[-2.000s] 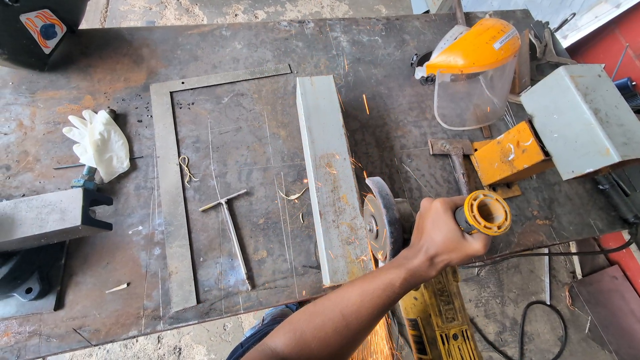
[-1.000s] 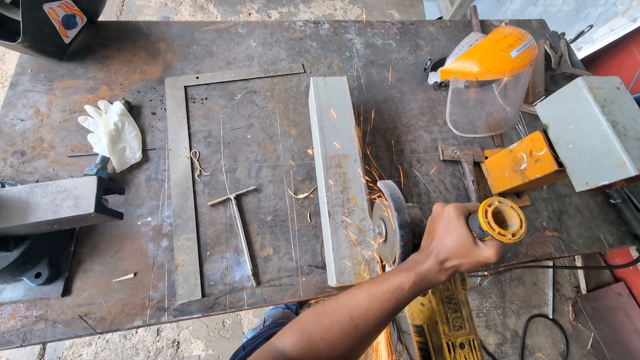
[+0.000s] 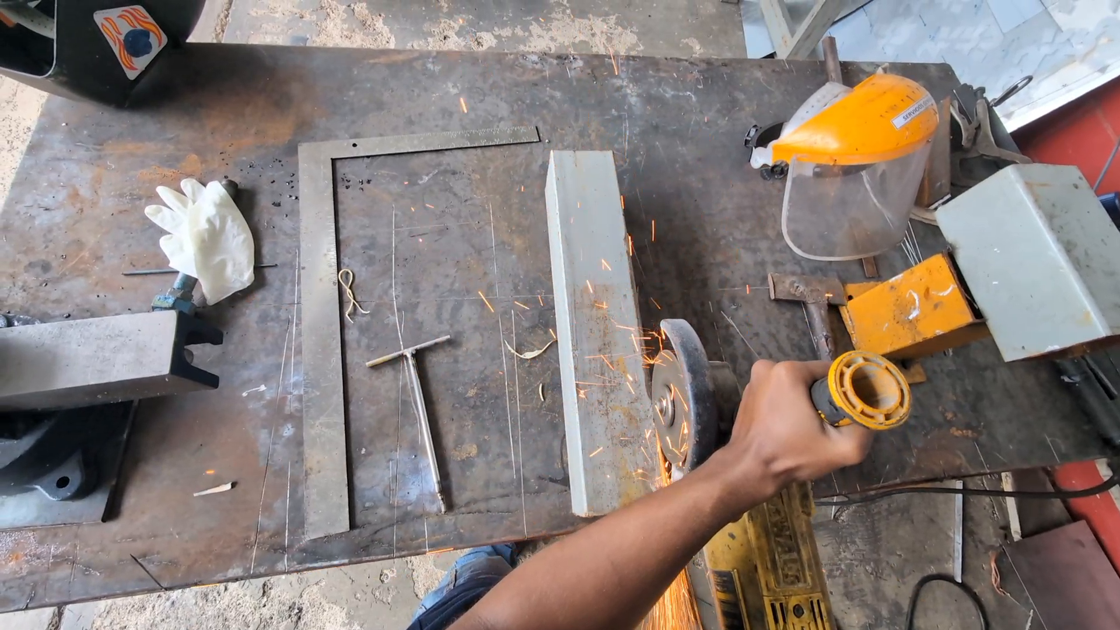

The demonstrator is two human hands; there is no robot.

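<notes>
My left hand [image 3: 801, 420] is closed around the side handle [image 3: 866, 391] of a yellow angle grinder [image 3: 770, 560]. The guarded disc [image 3: 672, 407] meets the right edge of a grey rectangular metal tube [image 3: 599, 350] near its lower end. Orange sparks scatter over the tube, and a dense stream shoots down past the bench edge. My right hand and the grinder's rear end are out of view. Left of the tube lie a T-shaped metal rod [image 3: 420, 420] and a steel framing square [image 3: 324, 350].
The steel bench [image 3: 455, 210] carries a white glove [image 3: 210, 241] and a vise [image 3: 96, 359] at left. At right are a face shield with orange crown [image 3: 853, 157], a hammer [image 3: 809, 302], an orange metal block [image 3: 910, 306] and a grey box section [image 3: 1032, 262]. A cable [image 3: 962, 494] runs below them.
More sparks now fly up and across the tube and bench than two seconds ago. My left hand keeps its hold on the side handle, and the disc stays at the tube's right edge.
</notes>
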